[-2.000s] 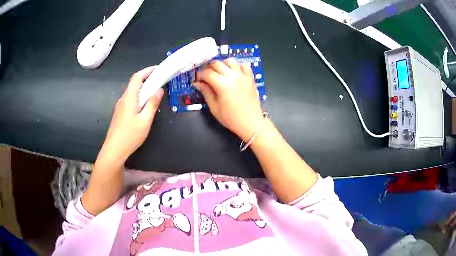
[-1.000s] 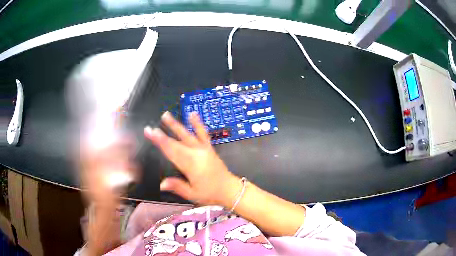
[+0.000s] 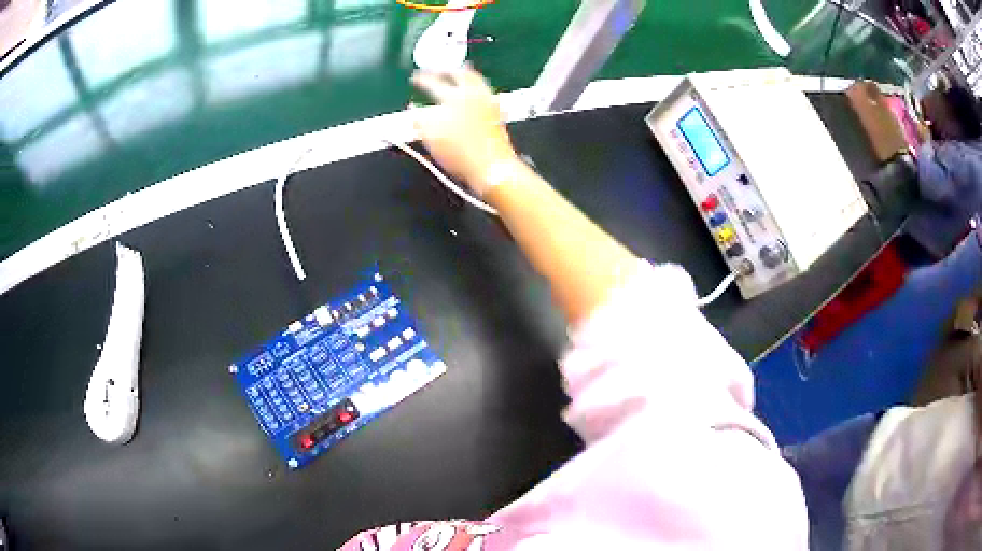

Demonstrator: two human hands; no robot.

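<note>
A white device unit lies on the green surface at the top, with a thin reddish wire at its head. My right hand is stretched out just below it with fingers apart, slightly blurred; I cannot tell if the fingertips touch it. A second white device unit lies on the black bench at the left. The blue test board lies flat on the bench, red and black parts along its near edge. My left hand is not in view.
A meter box with a lit blue screen stands at the right, a white cable crosses the bench. A grey post rises beyond the white bench edge. Another white unit lies on the green surface. A person's sleeve shows far right.
The view has swung right. My right hand has moved from beside the board out to the green surface. My left hand and the blurred white unit with it have left the picture.
</note>
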